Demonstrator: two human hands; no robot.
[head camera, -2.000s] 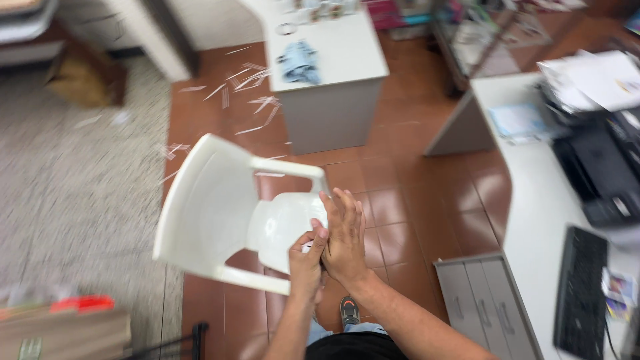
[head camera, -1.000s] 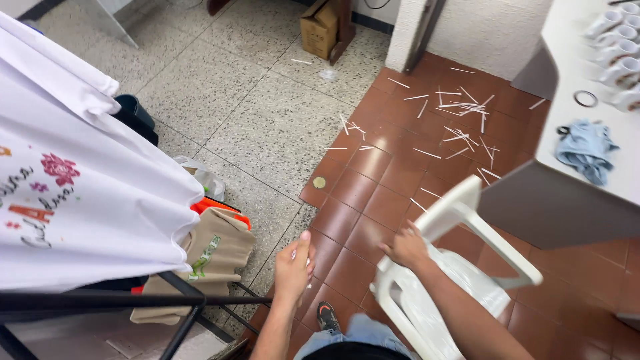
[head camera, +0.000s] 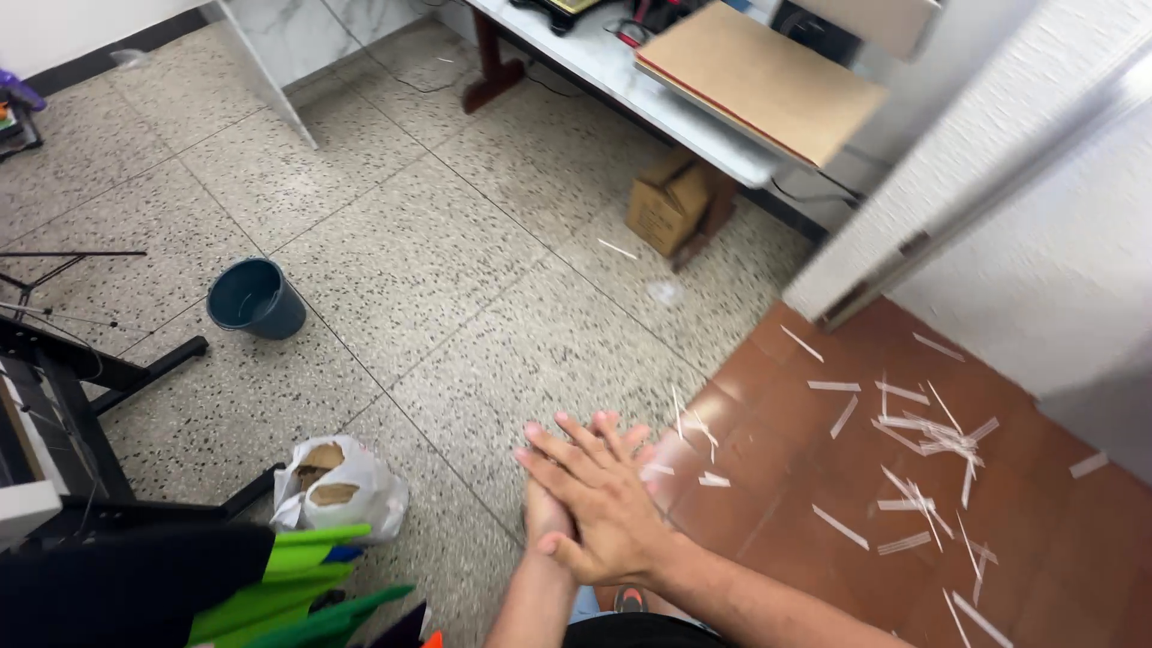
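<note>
My right hand (head camera: 605, 508) lies flat across my left hand (head camera: 543, 515), palm to palm, at the bottom middle of the view. The right hand's fingers are spread, and nothing shows between them. Most of the left hand is hidden under the right one. White paper strips (head camera: 936, 438) lie scattered over the reddish tiled floor (head camera: 774, 531) to the right of the hands. To their left, a white plastic bag (head camera: 382, 493) with brown pieces inside rests on the speckled floor.
A dark blue bucket (head camera: 258, 301) stands on the left. A cardboard box (head camera: 669, 205) sits under a table (head camera: 585, 67) bearing brown boards (head camera: 765, 76). A black metal stand (head camera: 108, 396) is at the left edge, above colored fabrics (head camera: 297, 576). A door frame (head camera: 954, 180) rises on the right.
My hands, apart a second ago with the right one at the white plastic chair, are now pressed together. The view has swung left, and the chair is out of sight.
</note>
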